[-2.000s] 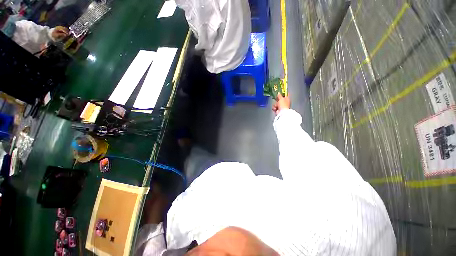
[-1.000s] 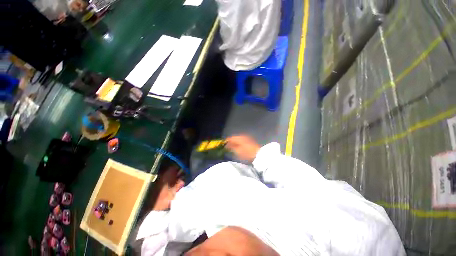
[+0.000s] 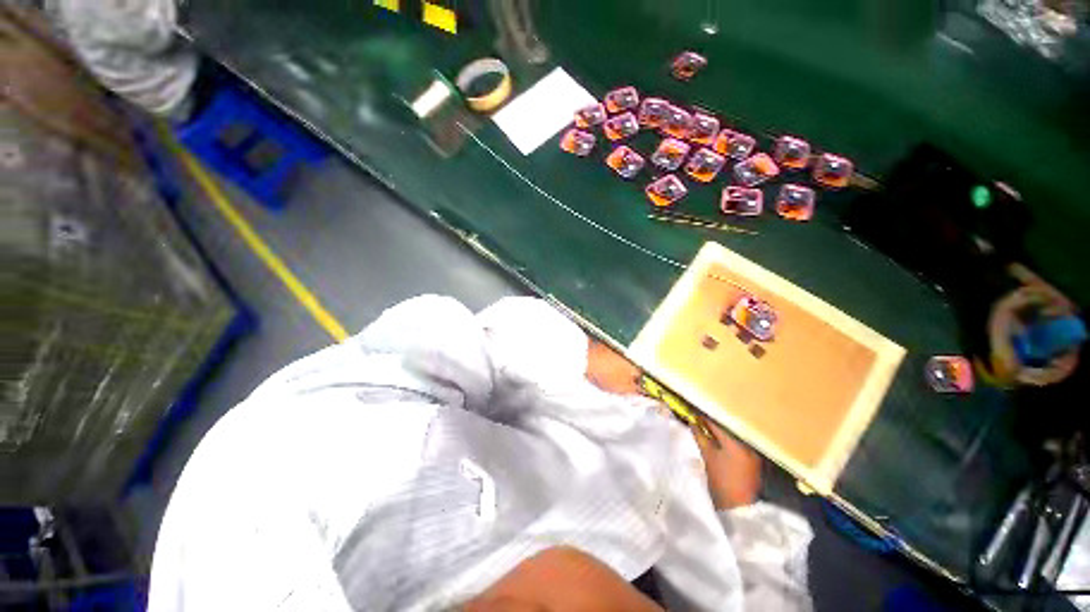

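My left hand (image 3: pixel 612 368) and my right hand (image 3: pixel 733 466) are just below the front edge of the bench. A dark green item with yellow marks (image 3: pixel 678 404) is held between them, one end at each hand. My fingers are small and blurred. Beside them on the bench lies a tan board with a pale rim (image 3: pixel 870 412). On it sit one pink-rimmed unit with a dark board (image 3: pixel 753 317) and a few tiny dark squares (image 3: pixel 757 350).
Several pink-rimmed units (image 3: pixel 703 164) are grouped behind the board; another (image 3: pixel 950 374) sits to its right. Also there: white sheet (image 3: pixel 544 110), cream tape roll (image 3: pixel 484 85), solder spool (image 3: pixel 432 96), blue-cored tape roll (image 3: pixel 1046 338). Blue stool (image 3: pixel 245 146) and wrapped cartons (image 3: pixel 96 287) are left.
The view has swung round, putting the bench on the right and the cartons on the left. The green item has moved from my outstretched right hand to between both hands at the bench edge.
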